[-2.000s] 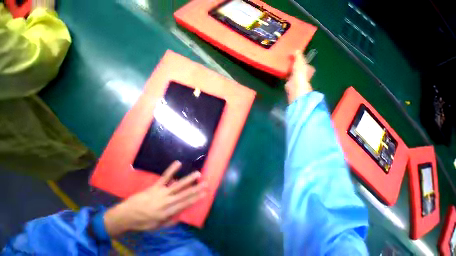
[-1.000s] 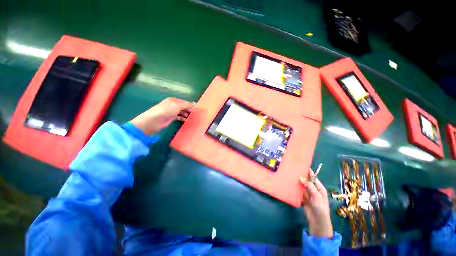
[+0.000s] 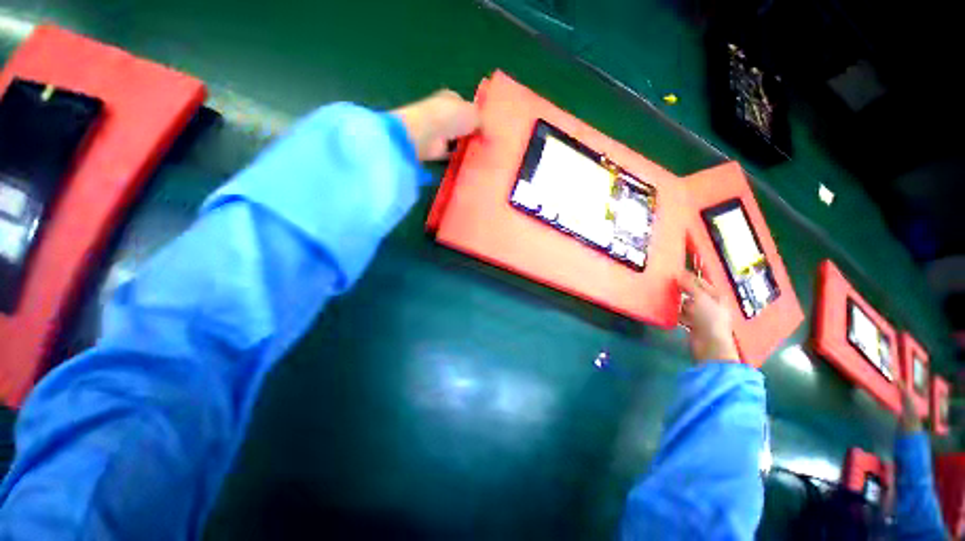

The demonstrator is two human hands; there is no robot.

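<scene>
An open tablet unit (image 3: pixel 587 196) lies on a red foam pad (image 3: pixel 481 211) at the centre, its white battery to the left and its board to the right. A second red edge shows under the pad's left side. My left hand (image 3: pixel 439 124) grips the pad's upper left edge. My right hand (image 3: pixel 707 315) holds the pad's lower right corner, with the fingertips partly hidden. A small shiny piece shows at the right fingers, too blurred to name for certain.
Another pad with an open tablet (image 3: pixel 741 259) touches on the right, and more pads (image 3: pixel 831 306) run further right. A pad with a black tablet (image 3: pixel 37 159) is cut off at the left. Another person's blue sleeve (image 3: pixel 915 476) shows at lower right. A dark tray (image 3: pixel 746 95) stands at the back.
The held pad has moved away from me, over where the pad behind it lay. Both hands have moved with it. The view has shifted, and the flex cable tray is out of view.
</scene>
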